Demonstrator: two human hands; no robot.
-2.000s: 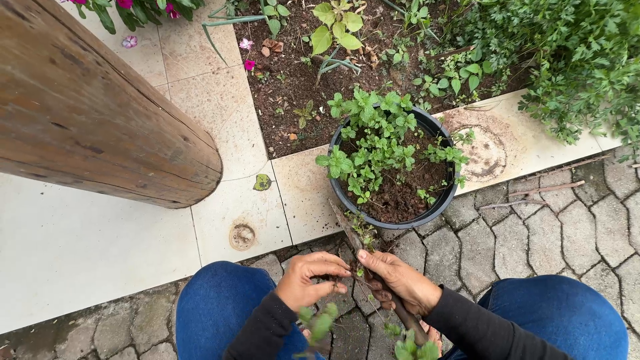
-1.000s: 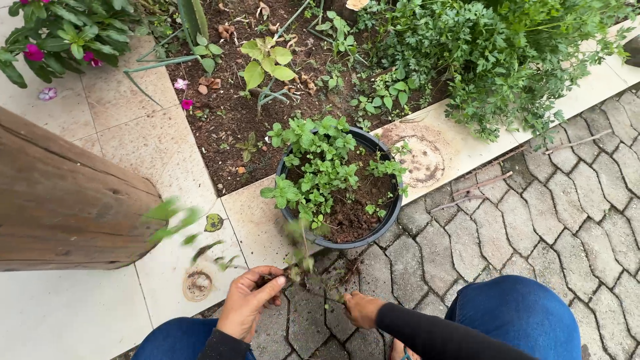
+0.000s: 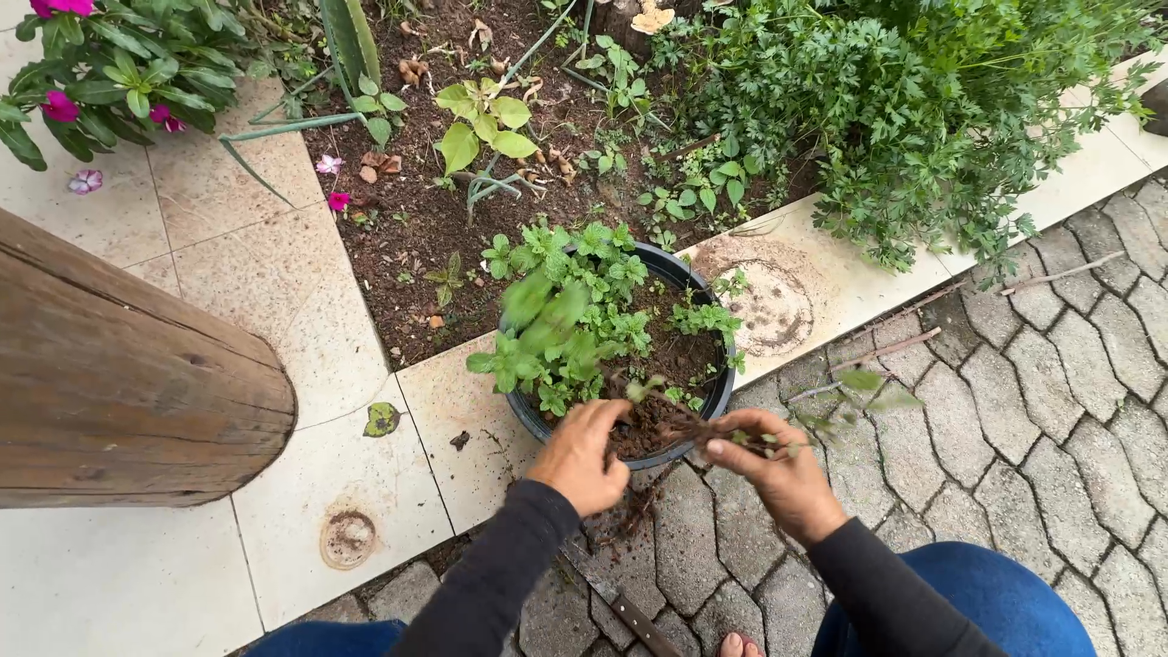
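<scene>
A round black plastic pot [image 3: 723, 383] holds soil [image 3: 643, 433] and leafy green herb plants that look like mint [image 3: 593, 301]. My left hand [image 3: 584, 456] is over the pot's near rim, fingers bent at the soil; a blurred leafy sprig rises above it, and whether the fingers grip its stem cannot be told. At the rim's near right, my right hand [image 3: 776, 470] pinches a bunch of rooted stems [image 3: 703, 429], with leaves trailing to the right. A knife with a dark riveted handle [image 3: 643, 625] lies on the paving below the pot, its blade partly hidden by my left sleeve.
A thick wooden post [image 3: 137, 383] stands at left on pale tiles [image 3: 319, 465]. Behind the pot is a soil bed [image 3: 411, 228] with small plants and bushy parsley-like greenery [image 3: 894, 119]. Thin sticks [image 3: 885, 349] lie on the grey pavers [image 3: 1049, 392] at right.
Both hands have moved up to the pot's near rim from the paving in front of it. The knife now shows on the pavers. The view has shifted.
</scene>
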